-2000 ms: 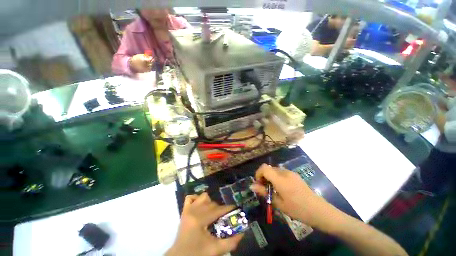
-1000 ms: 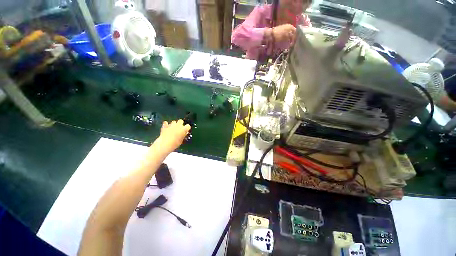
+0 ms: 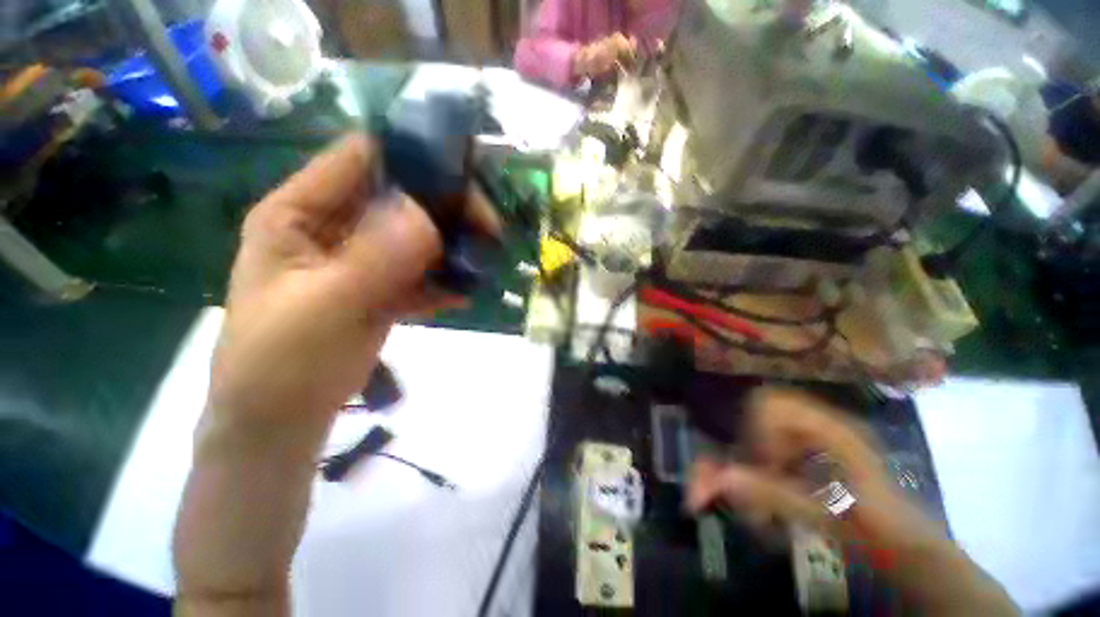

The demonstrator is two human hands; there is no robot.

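Note:
My left hand (image 3: pixel 350 235) is raised at the left, shut on a dark, blurred object that looks like a black power adapter (image 3: pixel 425 151). My right hand (image 3: pixel 820 464) is blurred over the right part of the black test panel (image 3: pixel 676 579). A dark blurred shape shows above its fingers, and I cannot tell whether the hand holds it. Another black adapter (image 3: pixel 381 387) and a black cord with a thin plug (image 3: pixel 358 453) lie on the white sheet (image 3: pixel 446 548). Cream outlet sockets (image 3: pixel 604 554) sit in the panel.
A beige-grey instrument box (image 3: pixel 784 133) stands over a meter behind the panel. Red leads (image 3: pixel 700 311) and black cables lie on the shelf below. A white fan (image 3: pixel 263 46) is at the back left. A person in a pink sleeve (image 3: pixel 549 54) is across the bench.
My left hand has come up and nearer from the green bench, now with a dark object in it. My right hand, out of view one second ago, is back over the panel.

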